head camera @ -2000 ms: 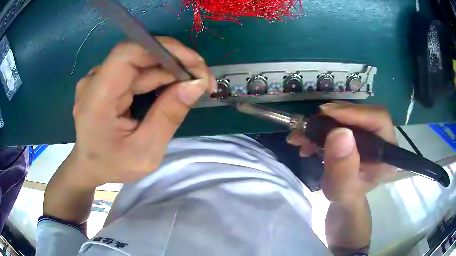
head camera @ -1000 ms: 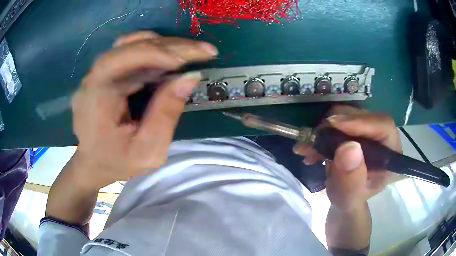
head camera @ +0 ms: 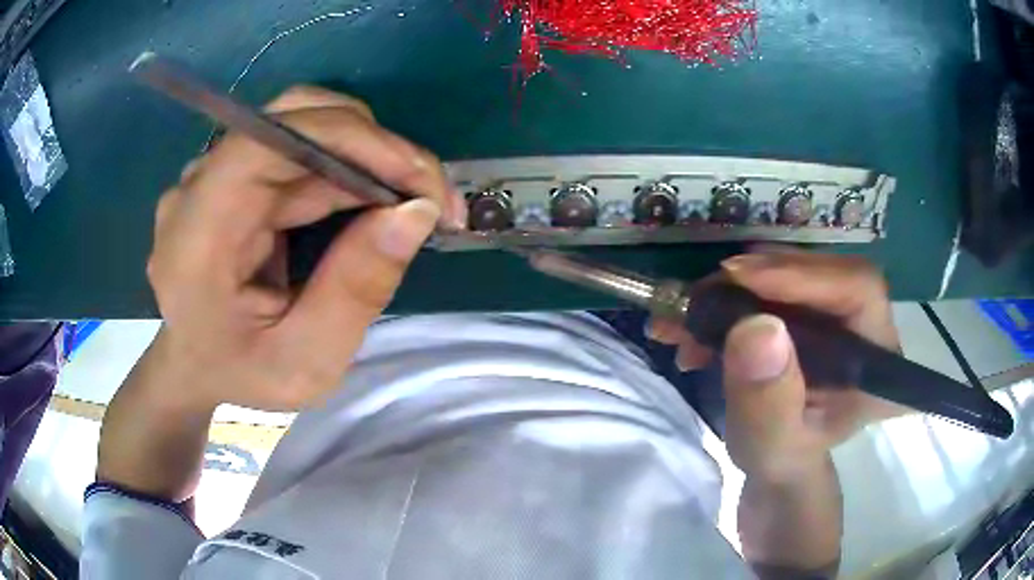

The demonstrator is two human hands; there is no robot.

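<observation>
The grey strip panel (head camera: pixel 680 235) lies on the dark green mat, with several round components (head camera: pixel 657 204) in a row. My left hand (head camera: pixel 301 244) covers its left end and holds grey tweezers (head camera: pixel 267 127); their tip is hidden at my fingertips. My right hand (head camera: pixel 799 357) holds the soldering iron (head camera: pixel 726 318) by its black handle. The iron's metal barrel points left, its thin tip close to the strip's lower edge, right of my left fingertips. I cannot tell if the tip touches. No wire is clearly visible at the tweezers.
A heap of red wires (head camera: pixel 641 25) lies beyond the strip. A thin silvery strand (head camera: pixel 270 43) curves at the upper left. A clear bag with a white label (head camera: pixel 32 130) is at the left edge. A black stand with a silvery-filled tray (head camera: pixel 1005 153) is at the right edge.
The strip has shifted right in view and shows another round component at its right end. The tweezers, blurred one second ago, are upright across my left hand again. The iron tip has moved slightly.
</observation>
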